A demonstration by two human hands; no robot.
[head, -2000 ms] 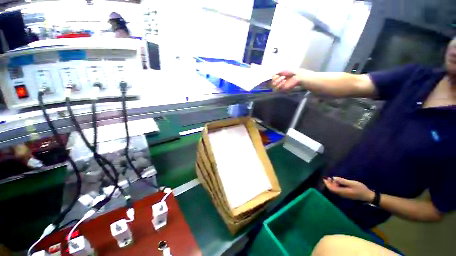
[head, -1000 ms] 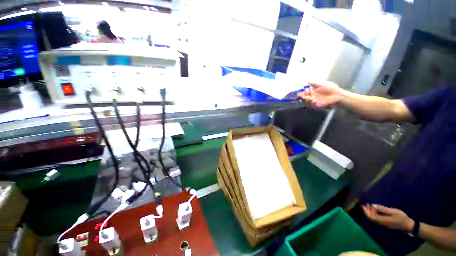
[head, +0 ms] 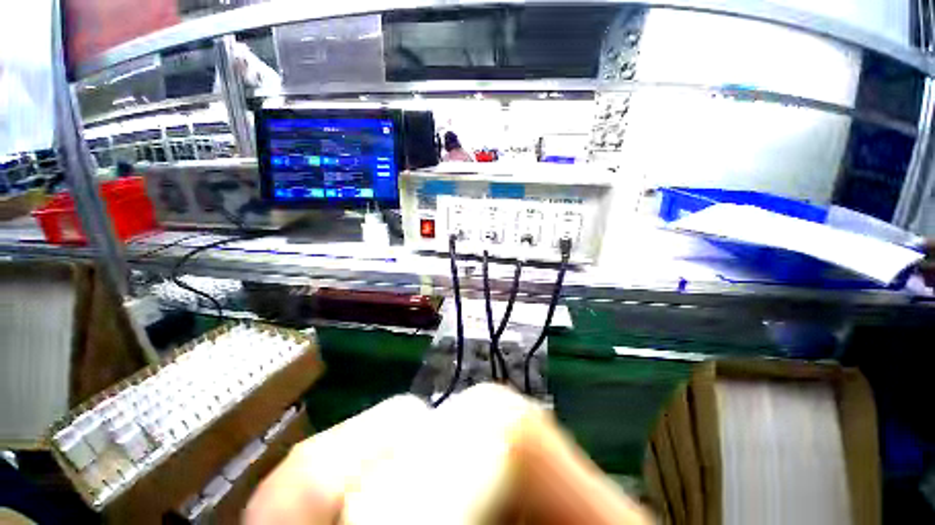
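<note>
My left hand (head: 333, 461) and my right hand (head: 513, 446) are large, blurred and close together at the bottom centre, cut off by the lower edge. Their fingers and anything held cannot be made out. A brown partitioned carton (head: 220, 436) with rows of white power adapters (head: 195, 385) stands tilted to their left. Black tester cables (head: 493, 328) hang down behind my hands over a silver-grey tray with grey parts (head: 443, 359). The dark-red test fixture does not show.
The white-grey charger tester (head: 502, 205) and a lit monitor (head: 328, 159) stand on the shelf (head: 338, 251). A blue bin (head: 748, 205) with white paper sheets (head: 810, 241) is at right. Nested brown cartons (head: 861, 441) stand on the lower right. A red bin (head: 128, 210) is at far left.
The view has swung left, bringing the monitor and adapter carton into view. My hands have come up in the bottom centre. The other person and the green crate are out of view.
</note>
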